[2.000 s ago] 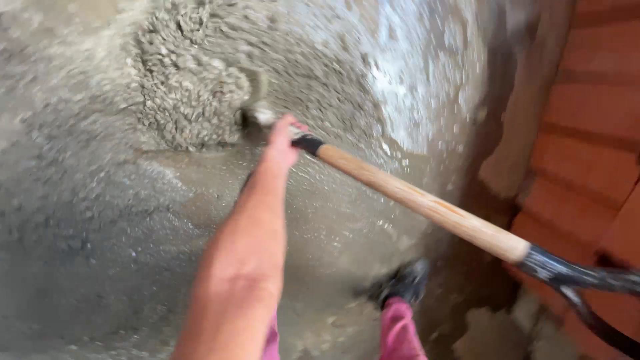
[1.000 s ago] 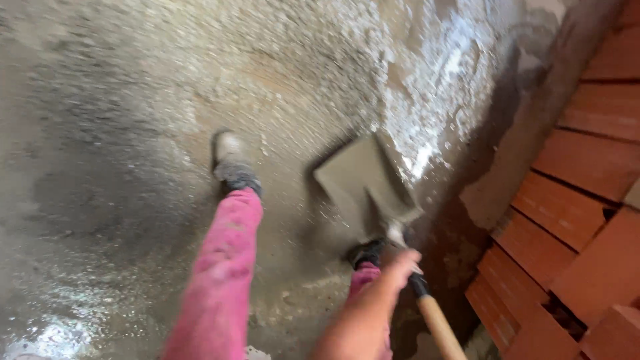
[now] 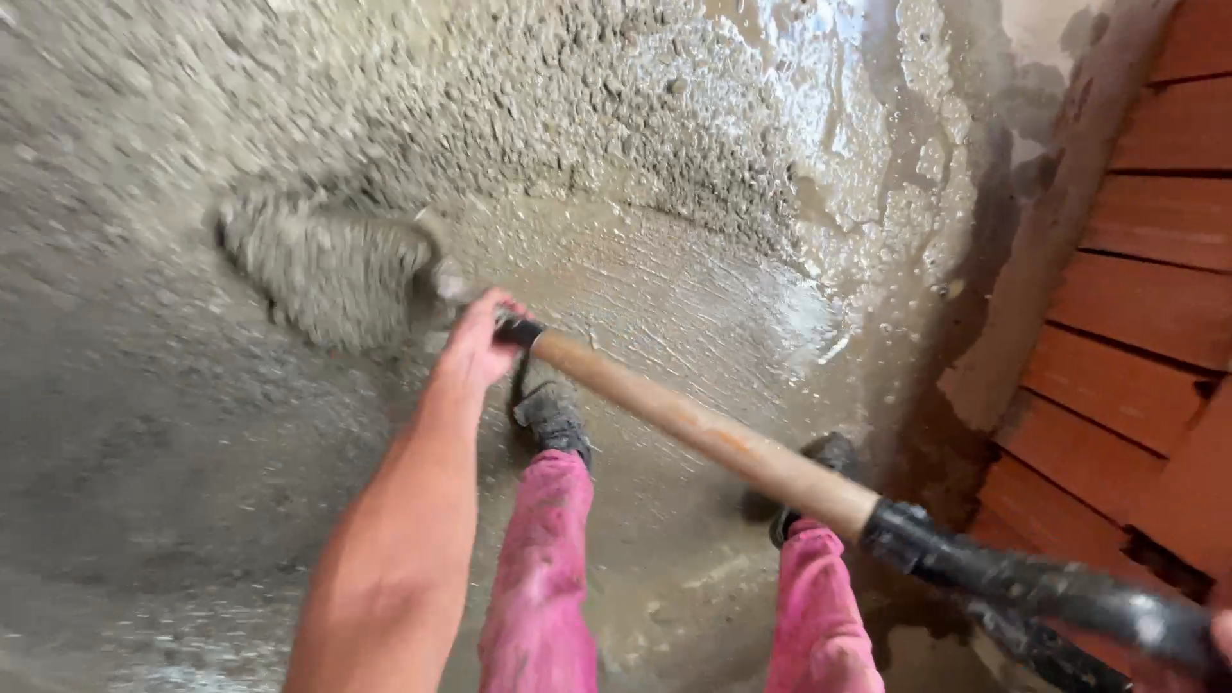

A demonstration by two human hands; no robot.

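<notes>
My left hand (image 3: 486,332) grips the lower end of a shovel's wooden shaft (image 3: 703,423), by the black collar. The shovel's blade, at the left centre, is heaped with wet grey concrete (image 3: 332,274), and the load is blurred. From there the shaft slants down to a black D-shaped handle (image 3: 1039,582) at the lower right. My right hand (image 3: 1220,635) is at that handle, cut off by the right edge, with only bits of its fingers showing. Loose wet concrete mix (image 3: 597,106) spreads across the floor above the blade.
Stacked red clay blocks (image 3: 1145,298) line the right side. Between my boots and the mix lies a scraped wet floor (image 3: 674,298). My left boot (image 3: 551,414) is just below the shaft, my right boot (image 3: 828,457) beyond it. Shiny watery slurry (image 3: 828,125) covers the upper right.
A second ago the blade was bare, low beside my right foot; now it is at the left, under a heap of concrete. My left hand has moved left and up with it.
</notes>
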